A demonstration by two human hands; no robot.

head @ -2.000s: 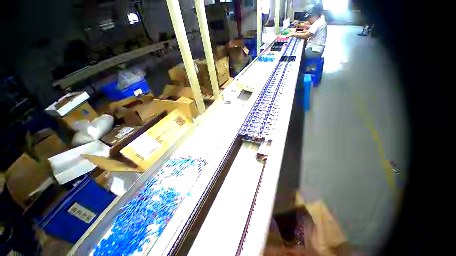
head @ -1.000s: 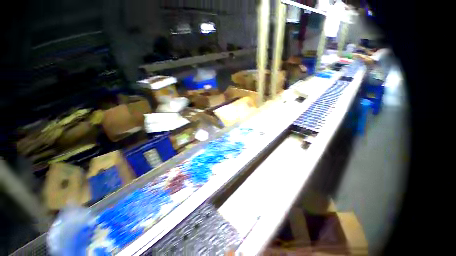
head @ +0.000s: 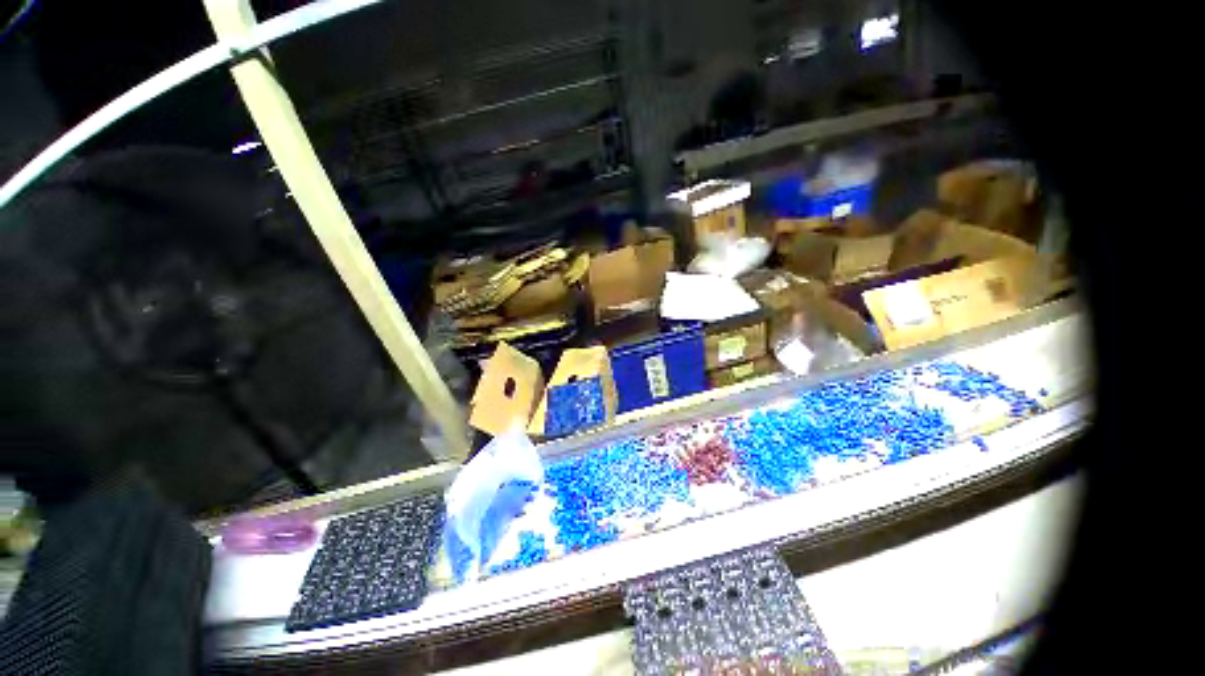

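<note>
A circuit board panel (head: 727, 610) lies across the conveyor rails at the bottom centre, cut off by the lower edge. Beyond it, blue components (head: 846, 429) are spread in a long loose heap on the white ledge, with a patch of dark red components (head: 706, 458) amid them. A clear plastic bag with blue contents (head: 489, 508) stands at the heap's left end. A dark gridded board (head: 373, 560) lies left of the bag. Neither of my hands can be made out.
A pink-purple roll (head: 268, 534) lies at the ledge's left. A dark ribbed object (head: 106, 588) fills the lower left. The conveyor rail (head: 555, 601) runs along the front. Behind the ledge stand a blue bin (head: 658, 369), open cardboard boxes (head: 951, 301) and a pale post (head: 337, 238).
The view has swung left. The far person and the row of waiting boards have left the picture. The plastic bag, dark board, roll and near board panel now show clearly.
</note>
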